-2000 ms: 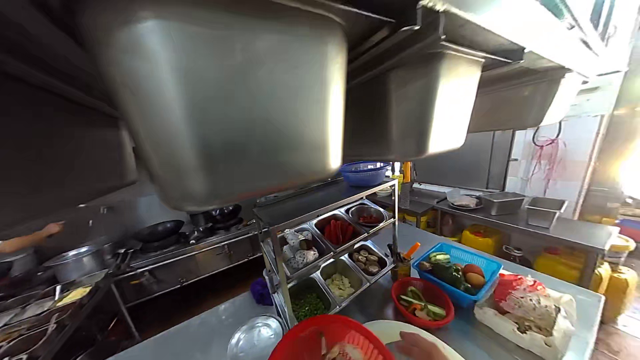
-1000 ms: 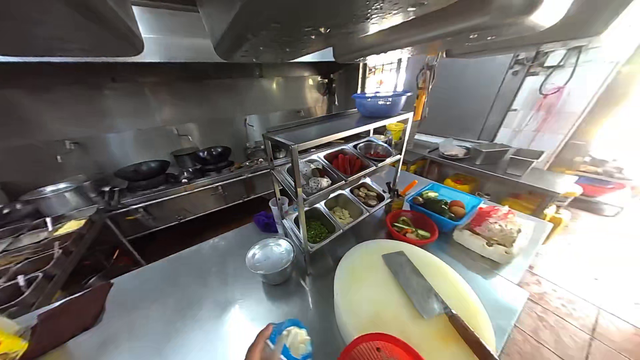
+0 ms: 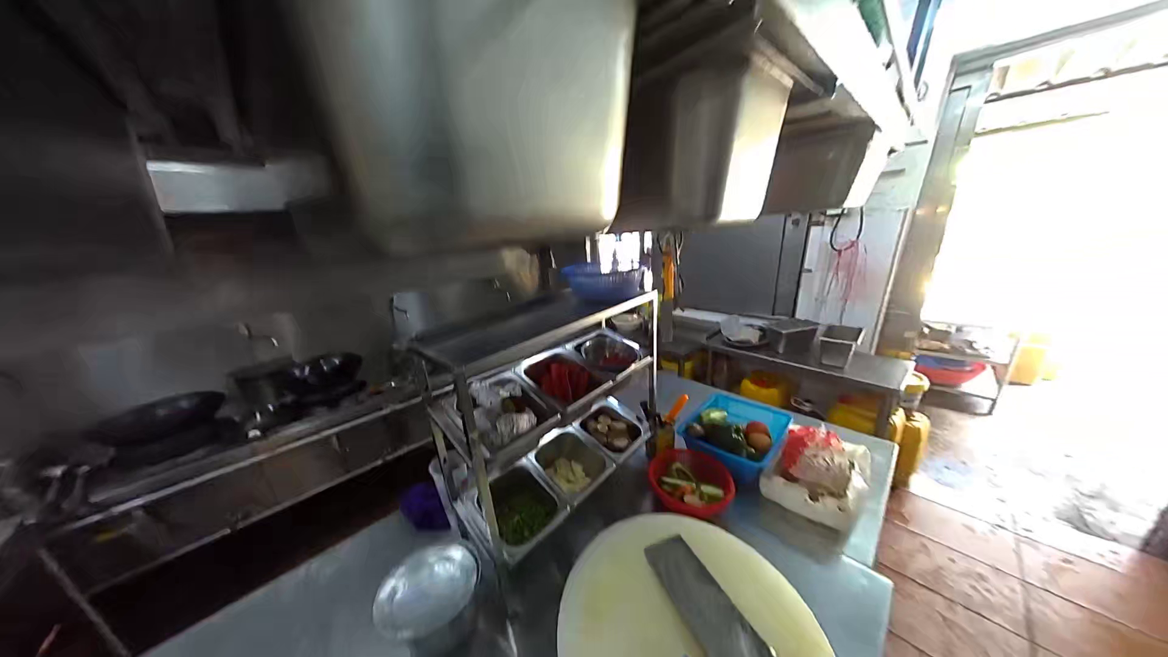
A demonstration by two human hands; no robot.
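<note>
Neither my left hand nor my right hand shows in the head view. Nearest to me, a cleaver (image 3: 707, 598) lies flat on a round pale cutting board (image 3: 598, 584) at the bottom; its handle is out of frame. Left of the board stands a shiny metal bowl (image 3: 426, 593). Behind them, a metal rack (image 3: 547, 334) holds steel pans, among them chopped greens (image 3: 524, 516), pale slices (image 3: 568, 474) and red pieces (image 3: 563, 380). A red basket of cut vegetables (image 3: 691, 484) sits beyond the board, beside a blue basket of vegetables (image 3: 737, 436).
Large steel containers (image 3: 474, 119) hang close overhead, blurred. A blue basin (image 3: 602, 281) tops the rack. A white foam box (image 3: 812, 488) holds food at the table's right. Woks (image 3: 160, 417) sit on the stove at left. Tiled floor (image 3: 995, 566) lies right of the table.
The hand with a blue and white item, seen at the bottom one second ago, is out of view, as is the nearby red basket. The view has shifted greatly.
</note>
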